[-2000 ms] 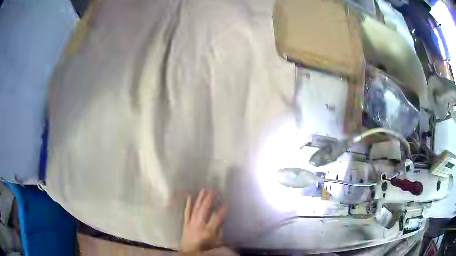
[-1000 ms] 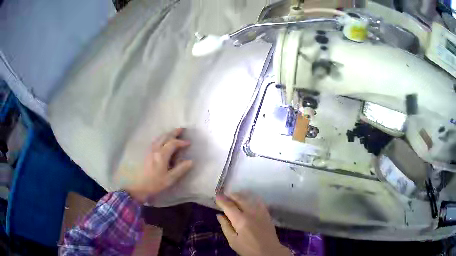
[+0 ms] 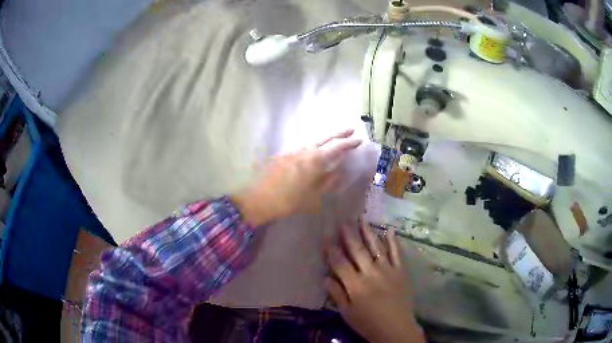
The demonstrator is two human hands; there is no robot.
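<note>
A large beige-grey garment panel (image 3: 168, 127) covers the table left of the needle, its right edge at the presser foot (image 3: 384, 164). My left hand (image 3: 302, 177) lies flat on the panel just left of the foot, fingers pointing right and slightly blurred. My right hand (image 3: 369, 281) lies below it, fingers spread near the panel's edge, in front of the orange-tan block (image 3: 398, 181). Neither hand is seen closed on anything. The cream sewing machine (image 3: 496, 100) stands at the right. No label shows under the hands.
The white lamp head (image 3: 267, 50) hangs over the panel. Right of the needle are a dark pile of small tabs (image 3: 500, 204), a small tray (image 3: 522, 175), a label holder (image 3: 537, 258) and a dark slim tool (image 3: 574, 295). A blue bin (image 3: 43, 208) is at the left.
The panel has moved right, up to the presser foot. My left hand has moved right and up toward the needle. My right hand has moved slightly right and up. The view has shifted closer to the machine.
</note>
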